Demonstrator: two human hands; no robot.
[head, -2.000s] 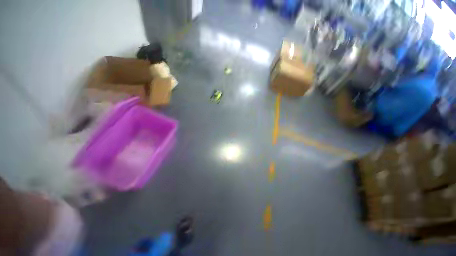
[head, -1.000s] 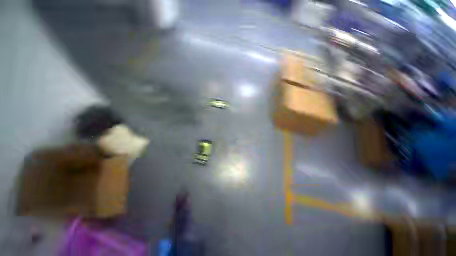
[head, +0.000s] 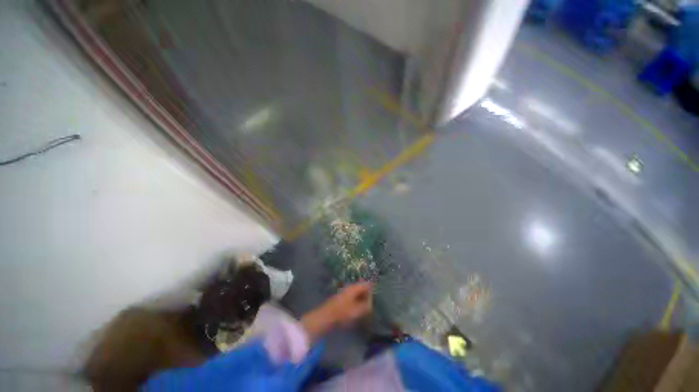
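My left hand shows at the lower middle, small and blurred, out in front of my body over the floor. Its fingers look curled, but whether they hold anything cannot be told. A pink-lilac cuff and a blue sleeve run down to the bottom edge. My right hand is not in view. The nearest thing on the left is a dark bundle with a whitish piece beside it, against the wall.
A white wall fills the left. A doorway with a yellow floor line lies ahead, with a white post on its right. Grey floor, a yellow-green marking, a carton at lower right and blue shapes at upper right also show.
The view has moved forward and turned left towards the doorway. The pink tub has left the picture, and the dark bundle is nearer. My left hand and sleeve have come into view.
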